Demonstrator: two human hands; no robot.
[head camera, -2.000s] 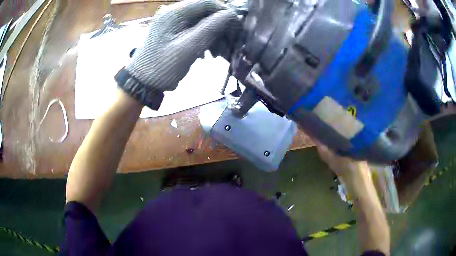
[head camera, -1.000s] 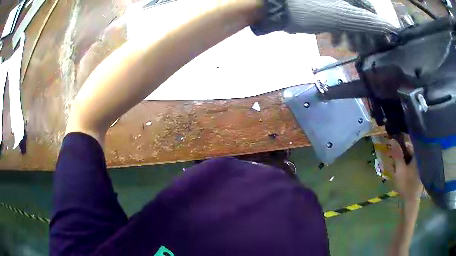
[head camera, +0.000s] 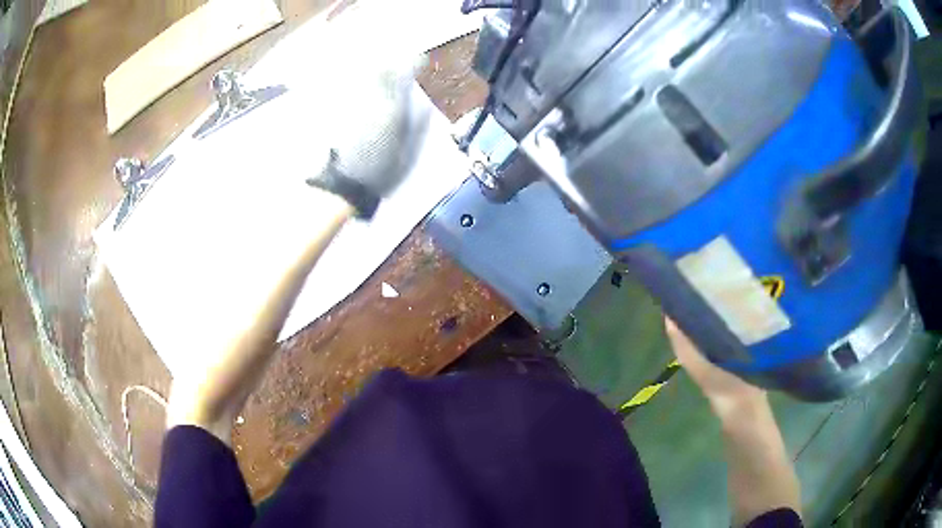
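The upright cloth cutter's blue and grey motor body (head camera: 723, 196) fills the upper right. Its flat silver-grey base plate (head camera: 522, 248) lies at the table's front edge, beside the white paper marker (head camera: 258, 196). My left hand (head camera: 377, 144), in a grey mesh glove, rests on the marker, left of the cutter; its fingers are washed out by glare. My right hand (head camera: 713, 376) is below the motor body, and its fingers are mostly hidden behind it, so its grip cannot be seen.
Two silver clamps (head camera: 229, 101) grip the marker's far left edge. A beige board (head camera: 186, 52) lies beyond them. The worn brown table (head camera: 341, 382) holds a small white scrap (head camera: 389, 290) and a thin white cord (head camera: 145, 397). Yellow-black tape (head camera: 651, 390) marks the green floor.
The view has turned. The motor body has swung back into the upper right, and my left hand has moved away from the cutter onto the marker. The clamps and beige board now show.
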